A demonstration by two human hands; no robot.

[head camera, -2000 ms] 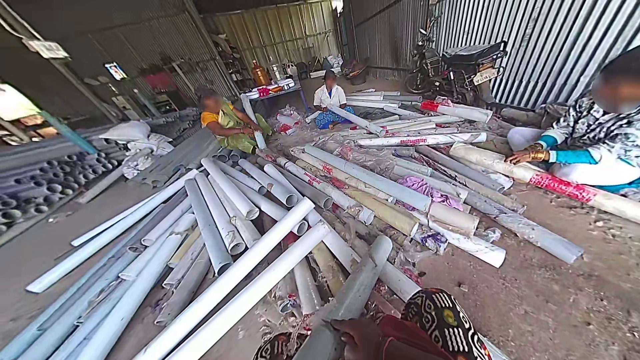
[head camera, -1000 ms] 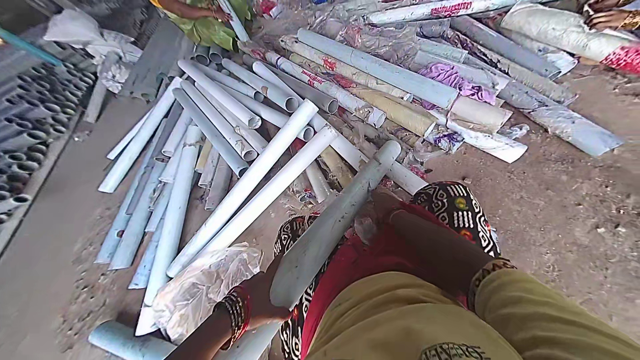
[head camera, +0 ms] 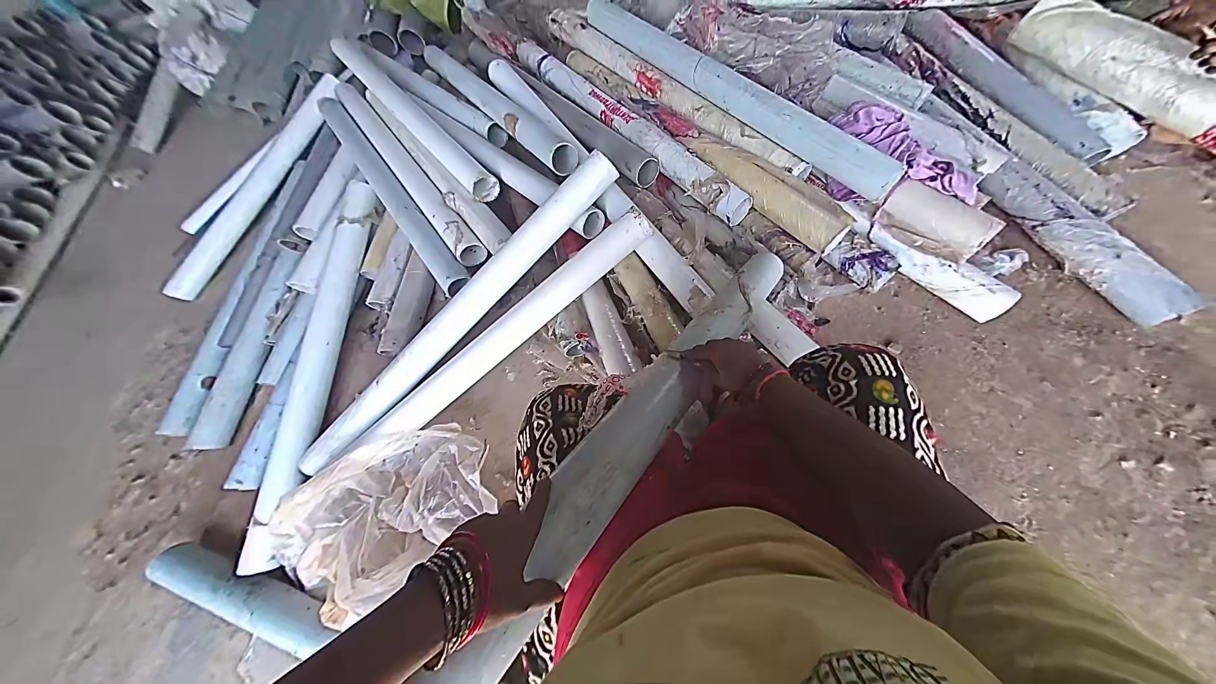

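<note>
A grey plastic pipe (head camera: 608,456) slants across my lap, its far end near the pile and its near end running out at the bottom of the view. My left hand (head camera: 508,556) grips its lower part, with bangles at the wrist. Farther up, my right hand (head camera: 727,372) holds the same pipe from its right side; some of those fingers are hidden. A crumpled clear plastic bag (head camera: 389,503) lies left of my left hand. Two long white pipes (head camera: 475,313) rest slanting on the pile just beyond the bag.
Many white and grey pipes (head camera: 313,351) lie heaped on the dirt floor ahead. Plastic-wrapped pipes (head camera: 655,123) and a purple cloth (head camera: 883,142) are at the upper right. Stacked pipe ends (head camera: 47,152) line the left edge. A short light-blue pipe (head camera: 237,594) lies at the lower left.
The view has tilted down since two seconds ago. My left hand, not seen in the earliest frame, is on the pipe in the two later ones.
</note>
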